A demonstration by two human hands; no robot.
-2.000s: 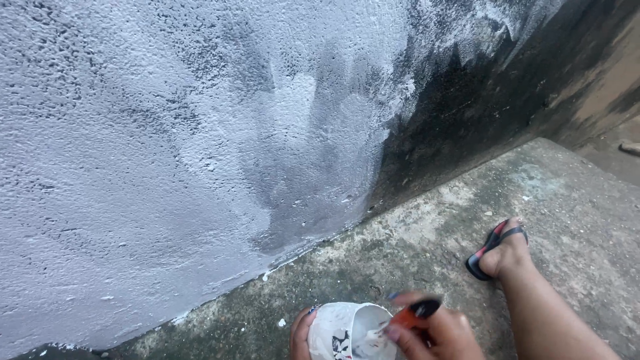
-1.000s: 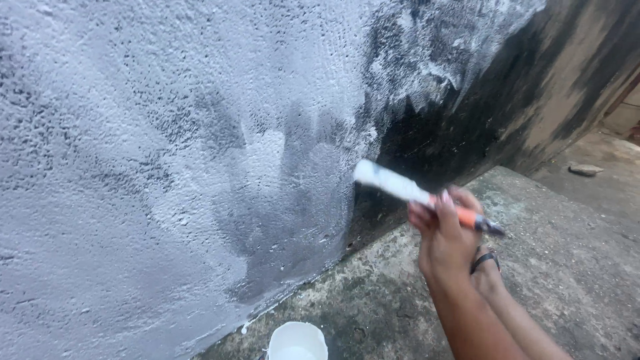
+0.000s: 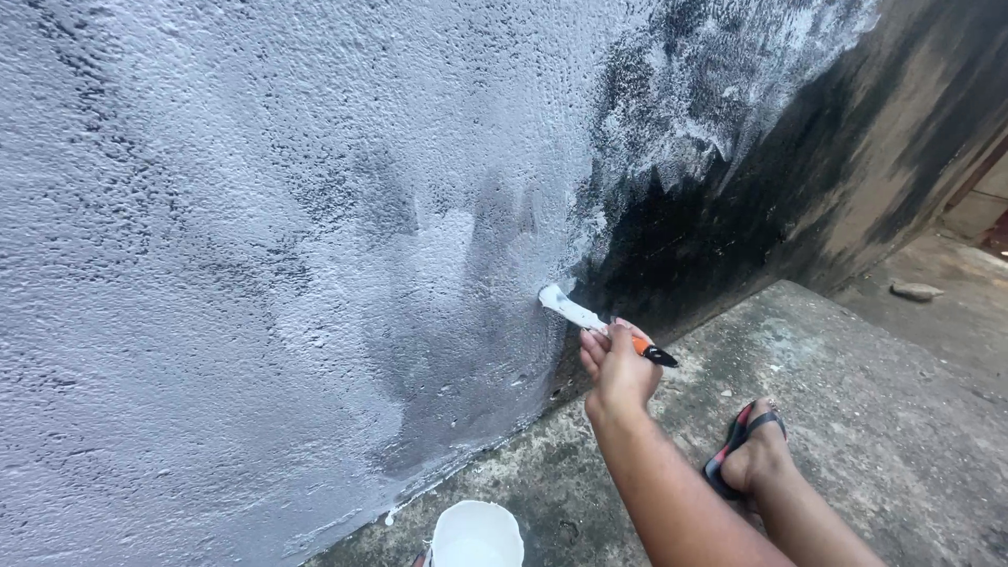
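Note:
My right hand (image 3: 622,364) grips a paintbrush (image 3: 576,312) by its orange handle with a black end. The white-coated bristles touch the rough wall (image 3: 315,299), close to the border between its pale paint and the dark bare part. At the bottom edge, a white plastic container (image 3: 478,535) holds white paint. Only fingertips of my left hand (image 3: 419,560) show, at the left side of the container; the rest of that hand is out of the frame.
A concrete ledge (image 3: 630,465) runs along the foot of the wall. My foot in a flip-flop (image 3: 756,449) rests on it at the right. Beyond the ledge, a stone (image 3: 916,291) lies on the lower ground. White drips mark the wall's base.
Two seconds ago the brush was at the container. My right hand has since brought it up and left to the wall, where its bristles now touch.

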